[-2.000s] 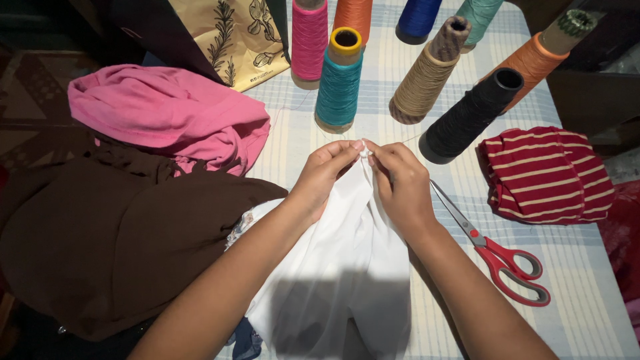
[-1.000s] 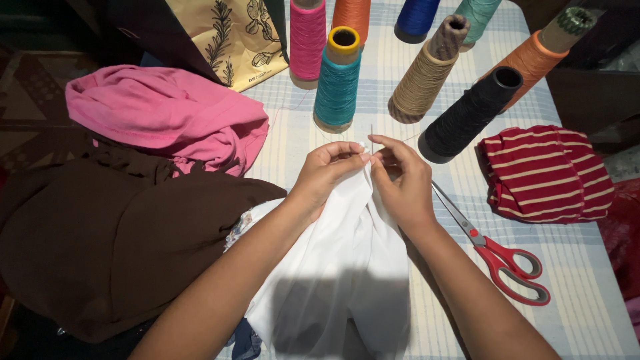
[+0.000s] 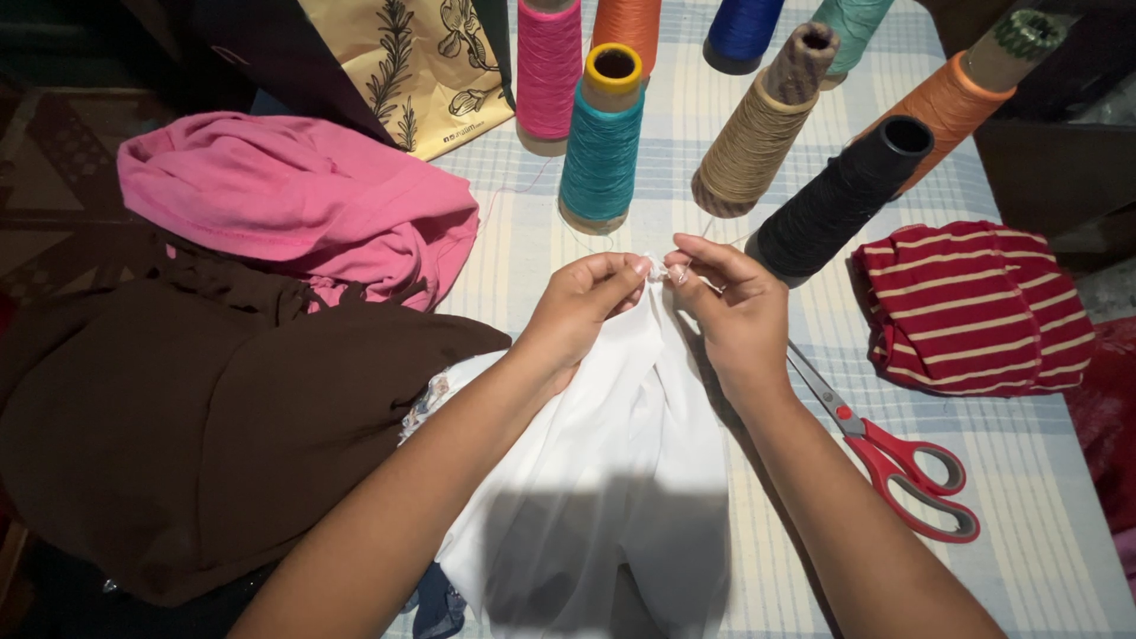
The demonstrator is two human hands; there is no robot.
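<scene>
White fabric [image 3: 621, 417] hangs down over the table from its gathered top edge. My left hand [image 3: 586, 306] pinches that edge between thumb and fingertips. Close beside it on the right, my right hand [image 3: 732, 306] has thumb and fingers together at the same gathered spot, with a thin needle-like sliver [image 3: 707, 228] rising behind its fingertips; the grip on it is too small to make out fully. Red-handled scissors [image 3: 887, 457] lie to the right of my right forearm, their blade tips partly hidden by it.
Thread cones stand beyond my hands, the teal one [image 3: 602, 151] and black one [image 3: 839, 204] nearest. Pink cloth [image 3: 302, 200] and dark brown cloth [image 3: 213, 399] lie at left, folded red striped cloth [image 3: 976, 311] at right. A printed bag [image 3: 417, 71] stands at the back left.
My right hand's fingers have spread and lifted a little from the white fabric's gathered edge. My left hand keeps its pinch in about the same place.
</scene>
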